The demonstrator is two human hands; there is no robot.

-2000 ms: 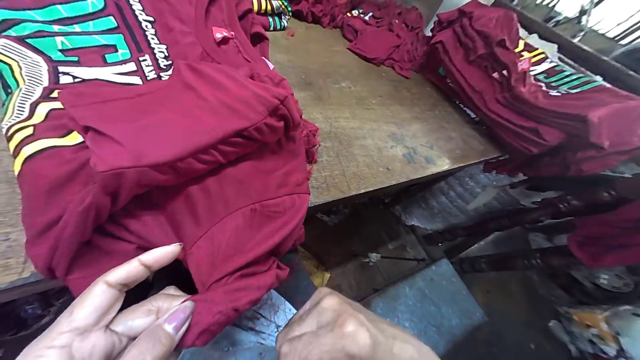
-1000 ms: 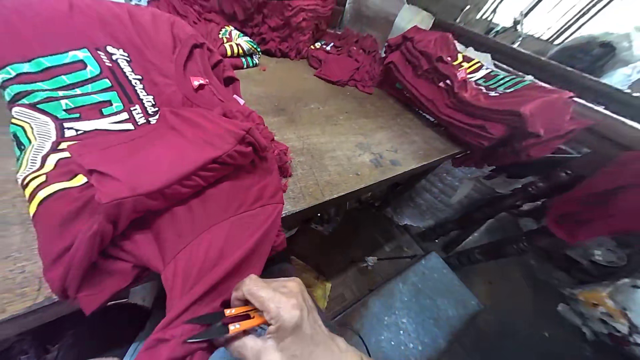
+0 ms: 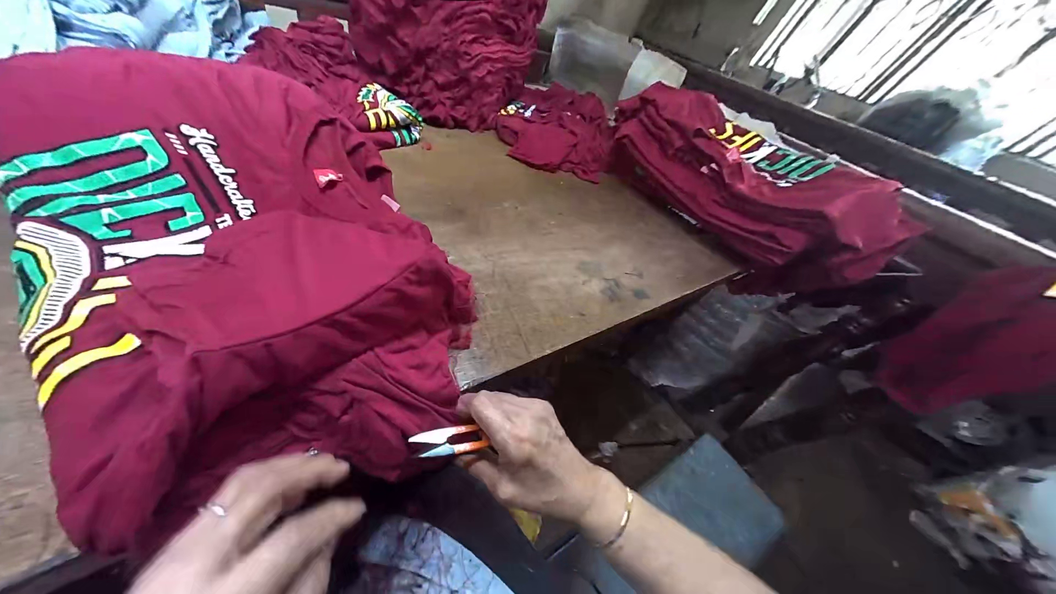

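A maroon printed T-shirt (image 3: 272,289) lies over the near edge of the wooden table, its sleeve folded across the front print. My right hand (image 3: 528,450), a thin bangle on its wrist, holds orange-handled thread snips (image 3: 450,440). Their two blades are apart and lie against the shirt's lower edge. My left hand (image 3: 264,528), with a ring on one finger, is blurred at the shirt's near edge. Its fingers are bent and spread; whether they grip any cloth cannot be told.
The wooden tabletop (image 3: 544,239) reaches back to a heap of maroon shirts (image 3: 454,58). A stack of folded maroon shirts (image 3: 759,198) sits at its right edge. Light blue cloth (image 3: 157,25) lies at the back left. Below the table edge are a grey-blue panel (image 3: 701,495) and plastic sheeting.
The thread snips, seen one second ago pointing left over the hanging sleeve, are now at the shirt's right lower edge. The hanging part of the shirt has been drawn up. My left hand is back in view.
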